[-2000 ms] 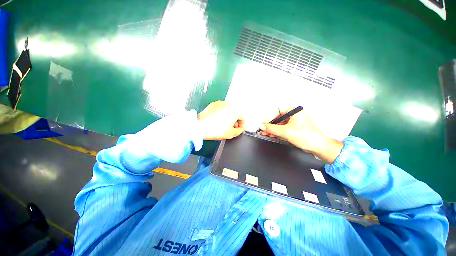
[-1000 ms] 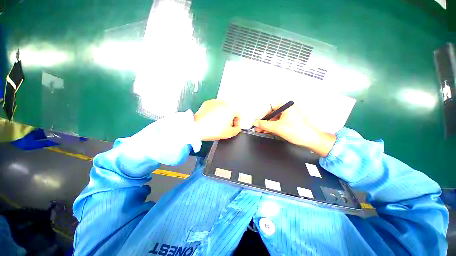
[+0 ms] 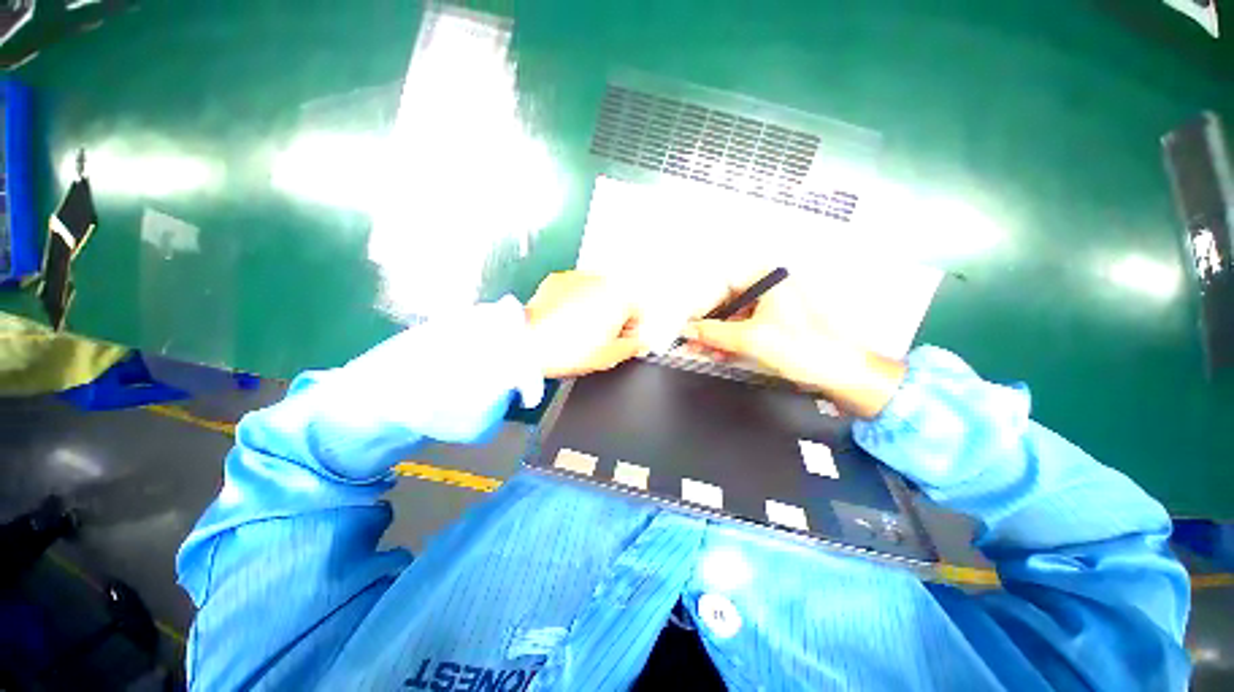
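Observation:
The dark tablet cover (image 3: 677, 433) rests between the table edge and the blue smock, with white square pads (image 3: 701, 492) along its near side. My right hand (image 3: 771, 338) is shut on a slim black tool (image 3: 738, 296), its tip at the cover's far edge. My left hand (image 3: 585, 325) lies at the far left corner of the cover, fingertips together beside the tool tip. Whether it holds a small piece is too bright to tell. A white sheet (image 3: 677, 237) lies just beyond the cover, partly behind both hands.
A die-cut sheet with dark slots (image 3: 717, 142) lies beyond the white sheet. Glaring clear film (image 3: 460, 162) lies at left on the green table (image 3: 947, 81). A dark strip sheet (image 3: 1202, 243) is far right. A black piece with yellow edges (image 3: 65, 250) and a blue tray (image 3: 19, 183) are far left.
The cover and sheets appear slightly further left in view. The tool has shifted slightly left with my right hand, which still grips it. My left hand stays at the cover's corner.

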